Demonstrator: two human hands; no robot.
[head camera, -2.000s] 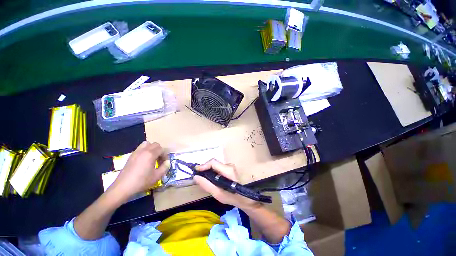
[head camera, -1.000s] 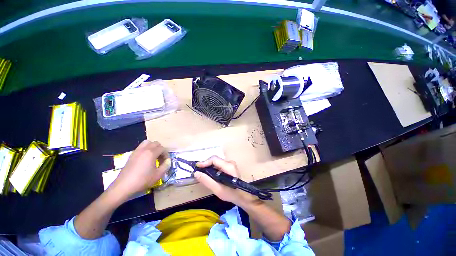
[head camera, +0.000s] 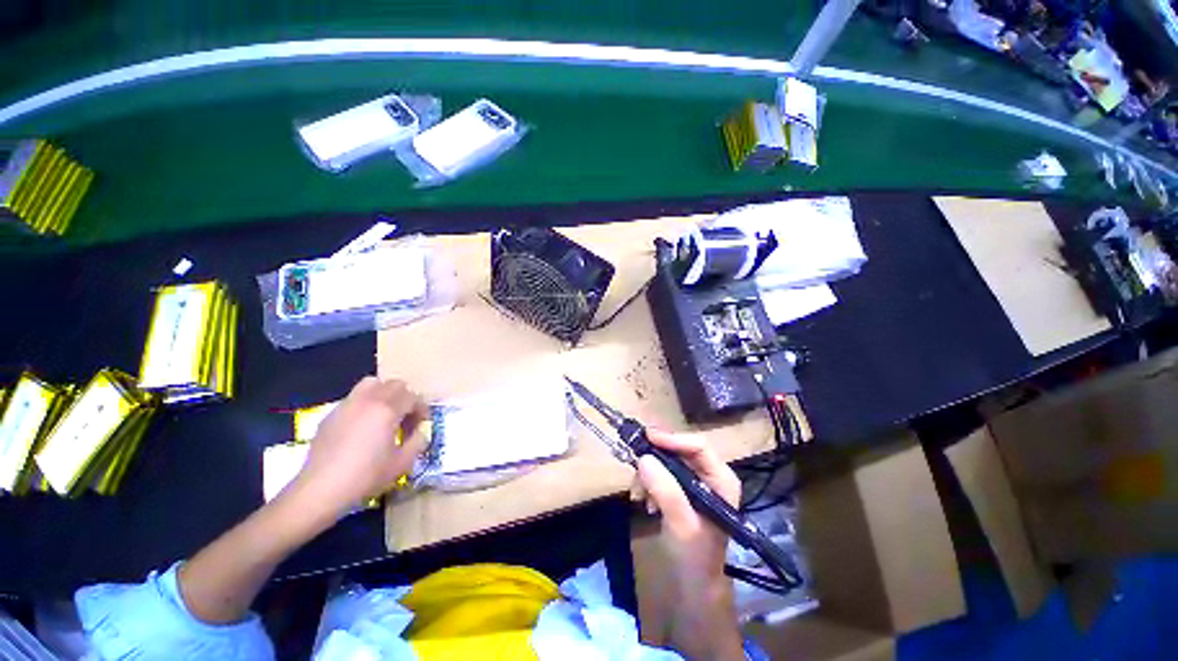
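My right hand (head camera: 682, 488) holds the black soldering iron (head camera: 704, 497), its metal tip pointing up and left, off the housing, above the tan mat. A white housing (head camera: 501, 424) in clear film lies on the mat in front of me. My left hand (head camera: 368, 437) is at its left end, fingers beside the circuit board (head camera: 433, 437) and over a battery cell with yellow edges (head camera: 310, 422). The fingertips partly hide what they hold; I cannot tell if they grip the cell or its leads.
Beyond the mat (head camera: 452, 349) stand a fume fan (head camera: 549, 282) and a black soldering station (head camera: 717, 342) with a solder reel. Another housing (head camera: 362, 284) lies upper left. Battery stacks (head camera: 190, 338) stand left. The green conveyor (head camera: 607, 136) carries housings and cells. Open cartons (head camera: 891, 504) are lower right.
My right hand has drawn the soldering iron away from the circuit board, to the right. My left hand has stayed at the board end. Items on the conveyor have shifted right.
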